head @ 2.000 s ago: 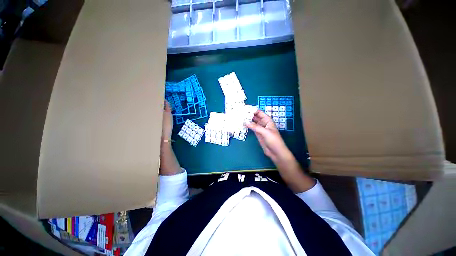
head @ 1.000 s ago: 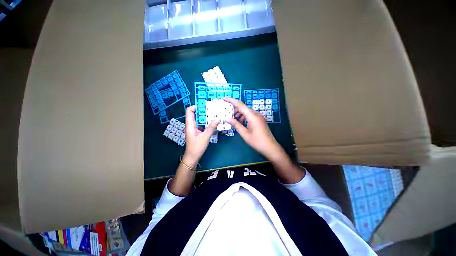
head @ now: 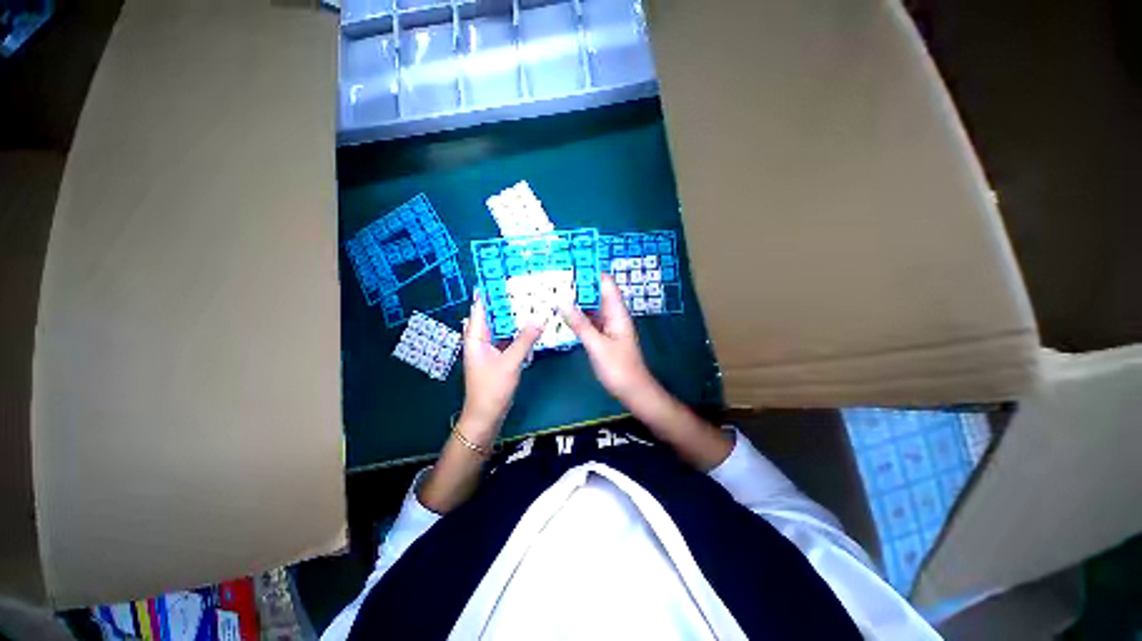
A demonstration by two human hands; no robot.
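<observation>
A blue key frame (head: 536,256) is held up over the middle of the green mat, with a white key block (head: 541,293) in its opening. My left hand (head: 496,354) grips the frame's left side, thumb on the white block. My right hand (head: 610,341) grips the right side, thumb also near the block's lower part. Whether the block is fully seated cannot be told. A loose white key block (head: 428,346) lies at the left and another pile (head: 517,208) lies behind the held frame. Blue frames (head: 403,248) lie stacked at the left. An assembled key set (head: 643,271) lies at the right.
Large carton flaps stand at the left (head: 188,301) and right (head: 827,200). A white compartment tray (head: 501,105) is at the mat's far edge. A carton low at the right holds blue-and-white pieces (head: 904,482). Colourful printed items (head: 188,614) are low at the left.
Since two seconds ago, my left hand has brought a blue frame to the middle and my right hand has brought a white block to it. Over the last second, the thumbs have moved lower on the block.
</observation>
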